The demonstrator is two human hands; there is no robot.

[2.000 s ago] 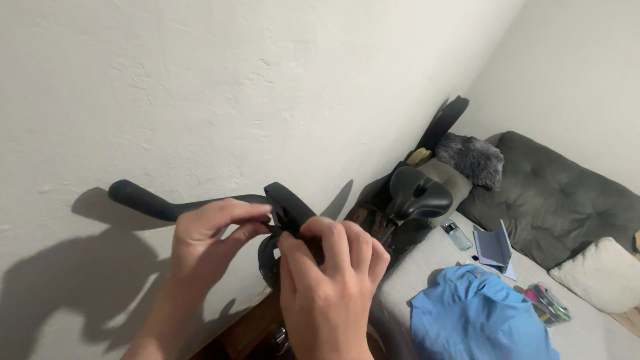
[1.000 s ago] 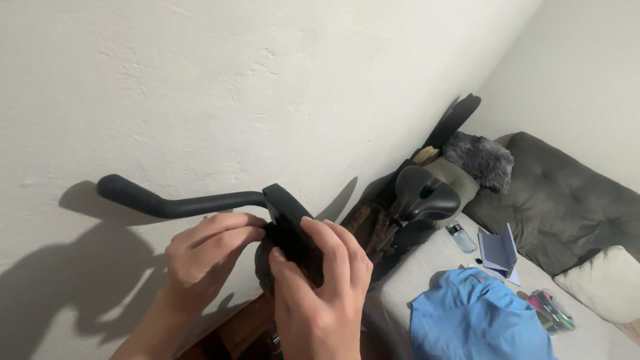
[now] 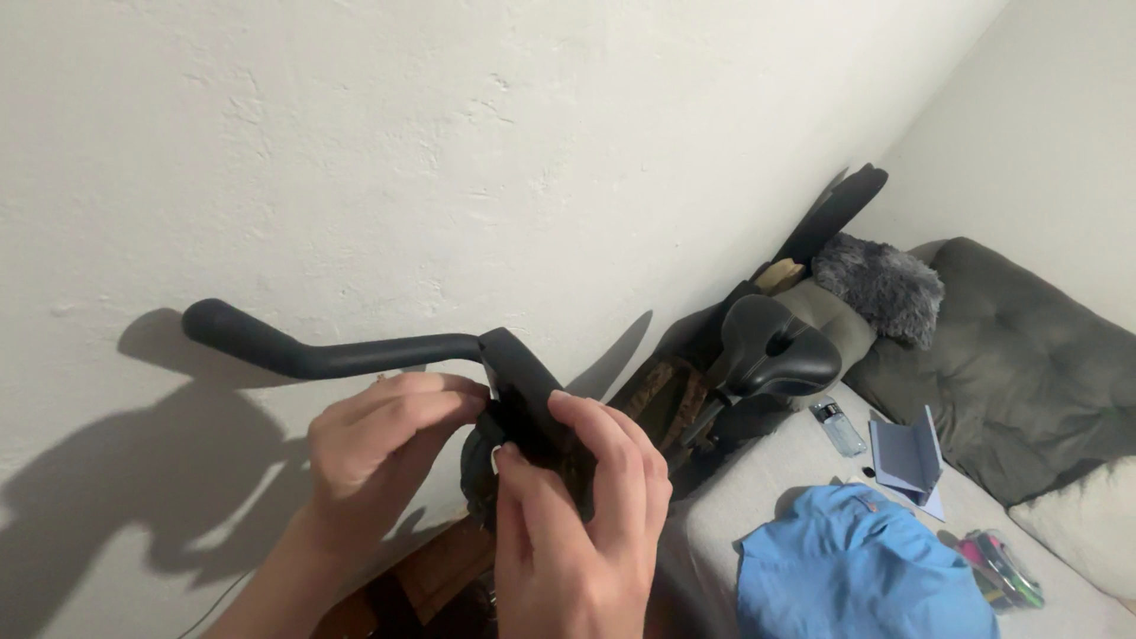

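Note:
A black handlebar with a foam-like grip [image 3: 319, 355] juts out to the left, close to the white wall. At its inner end is a flat black part [image 3: 524, 377], tilted, whose kind I cannot tell. My right hand [image 3: 577, 497] holds this part between the thumb below and the fingers on its right edge. My left hand [image 3: 399, 435] pinches something small and dark at the part's left side, just under the bar; the fingertips hide most of it. Behind the hands, toward the right, is a black bicycle saddle [image 3: 777, 351] on its post.
The textured wall [image 3: 399, 177] runs close behind the bar. On the right, a bed or couch [image 3: 710, 524] holds a blue cloth [image 3: 861, 568], a clear bottle [image 3: 839, 428], a folded light-blue card or booklet [image 3: 907, 453], a clear case of pens [image 3: 1003, 568], a grey furry cushion [image 3: 879, 284] and a dark tufted cushion [image 3: 1021, 355].
From the earliest frame, my left hand has moved lower, off the front of the bar's inner end, which now shows. Both hands stay at the black part.

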